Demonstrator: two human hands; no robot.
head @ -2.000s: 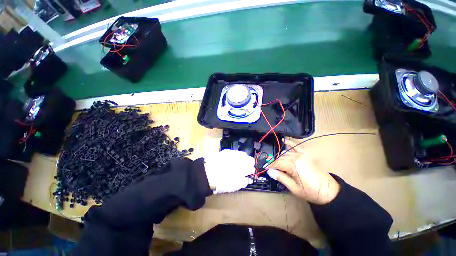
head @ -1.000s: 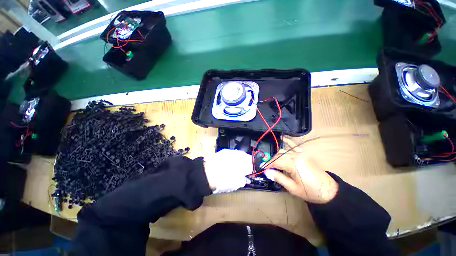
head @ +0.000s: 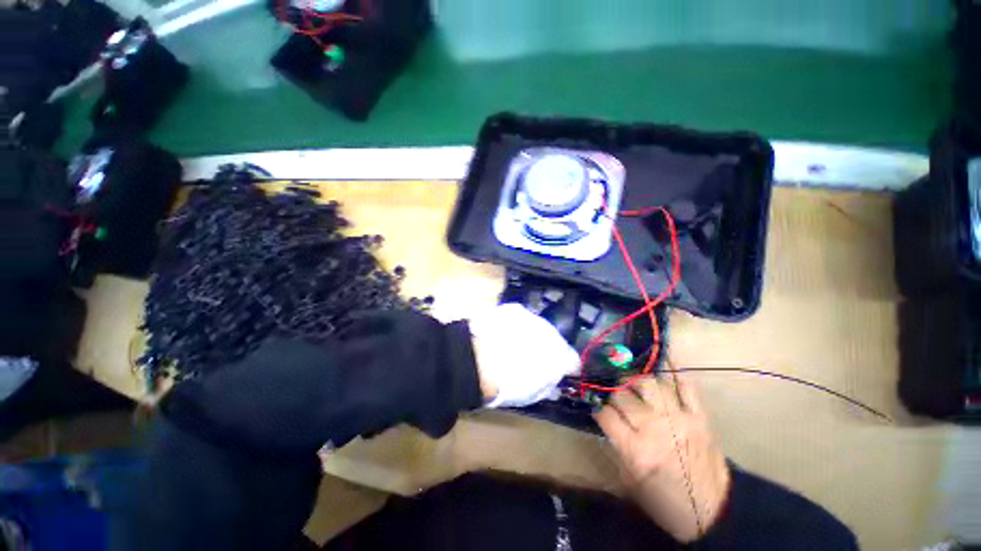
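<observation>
The black speaker cabinet body (head: 570, 312) lies open in front of me. The front shell (head: 705, 231) lies tilted at its far side and holds the silver driver (head: 559, 205). Red lead wires (head: 656, 307) join the two halves. A small green round end (head: 619, 355) shows inside the body. My left hand (head: 522, 355), in a white glove, has its fingers at the body's near inner edge; what they pinch is hidden. My bare right hand (head: 662, 441) rests its fingertips on the near right edge. A thin dark wire (head: 791, 377) trails right from there.
A heap of black parts (head: 269, 269) lies at left. A green belt (head: 602, 65) with a pale rail (head: 409, 165) runs beyond the bench (head: 796, 323). Open speakers stand at far left (head: 129, 205), on the belt (head: 360, 65) and at the right edge (head: 930, 301).
The view has shifted, and the cabinet shows farther right and tilted. My right hand has moved down to the body's near edge, with its fingers pointing more away from me. The thin wire now curves downward.
</observation>
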